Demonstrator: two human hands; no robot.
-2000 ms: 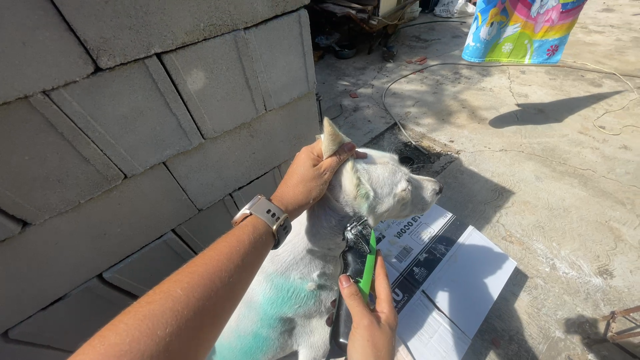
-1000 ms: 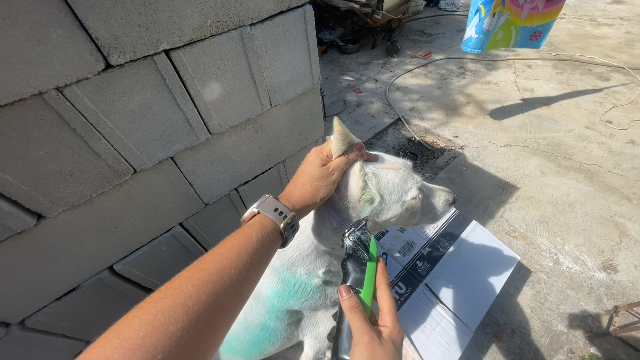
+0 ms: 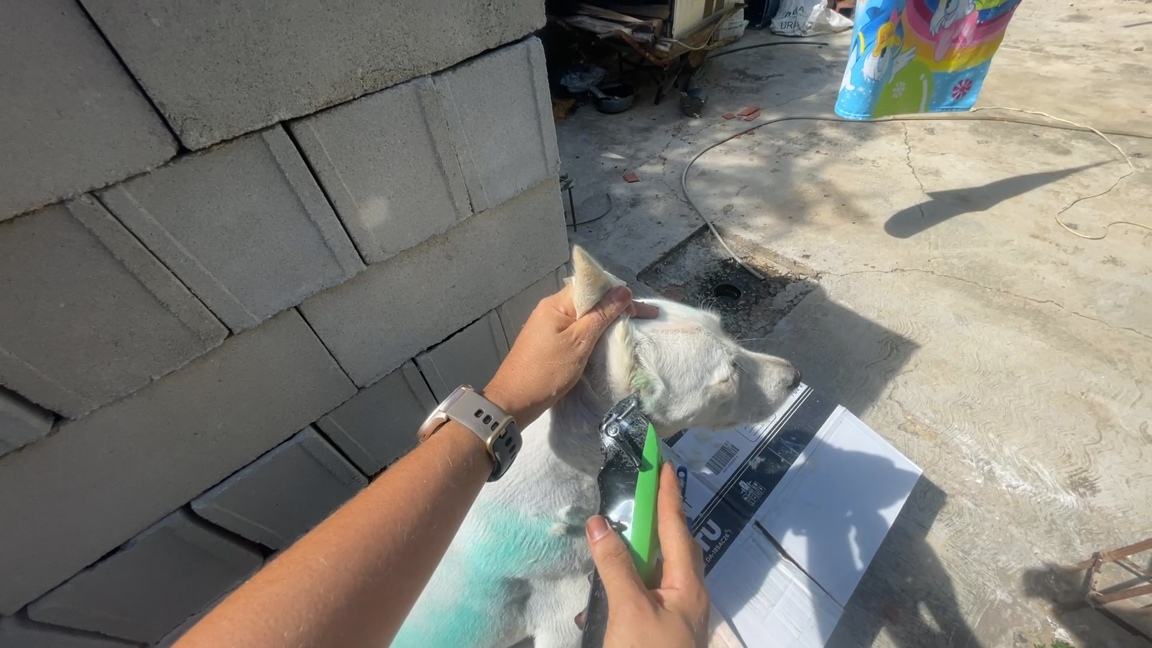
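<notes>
A white dog (image 3: 693,360) with a teal-green patch on its side sits below me, its head turned to the right. My left hand (image 3: 571,337), with a watch on the wrist, grips the dog's head at the base of the raised ear (image 3: 589,274). My right hand (image 3: 652,567) holds a black and green electric hair clipper (image 3: 646,504). The clipper's head lies at the dog's neck, just below the ear and cheek. Whether the blade touches the fur cannot be told. The lower part of the clipper is partly hidden by my fingers.
Stacked concrete blocks (image 3: 387,243) rise close on the left. A flattened cardboard box (image 3: 837,504) lies on the concrete floor at the dog's right. Behind are a drain hole (image 3: 727,292), a hose (image 3: 688,171) and a hanging colourful cloth (image 3: 927,58). A rusty metal frame (image 3: 1116,576) stands at lower right.
My left hand keeps its hold by the ear, and the clipper stays in my right hand near the dog's neck. The view has shifted slightly.
</notes>
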